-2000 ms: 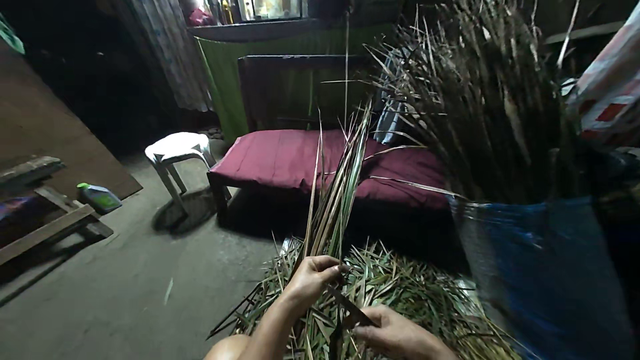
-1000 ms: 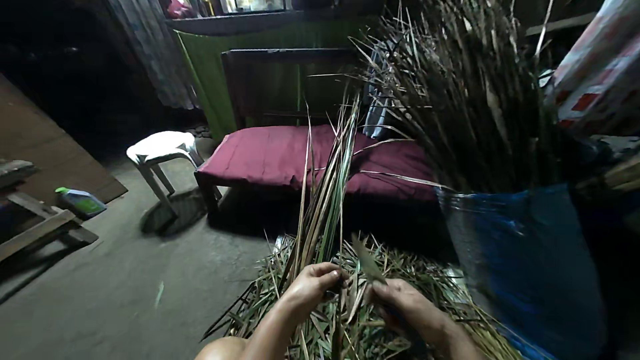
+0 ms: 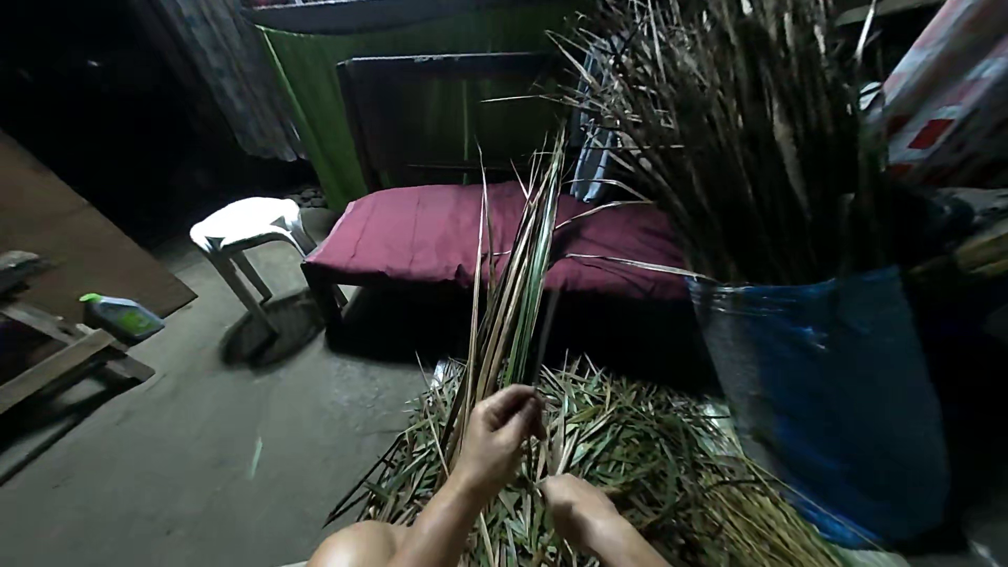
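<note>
My left hand (image 3: 504,425) is closed at the lower part of long, narrow palm-like leaves (image 3: 516,299), which rise in a tall bundle in front of me. Its fingers seem to pinch a leaf, though the grip itself is partly hidden. Just below and to the right is my right hand (image 3: 579,508), its fingers curled and turned from view; what it holds is not visible. Under both hands spreads a heap of green and brown leaf strips (image 3: 630,433).
A blue plastic sack (image 3: 827,394) packed with upright dry stalks (image 3: 756,142) stands at right. Behind the heap is a low bench with a maroon cushion (image 3: 425,228). A white plastic stool (image 3: 252,220), a plastic bottle (image 3: 126,315) and a wooden frame (image 3: 63,366) are at left.
My right hand has moved lower, below my left hand. The dark blade-like piece seen at my right hand earlier no longer shows.
</note>
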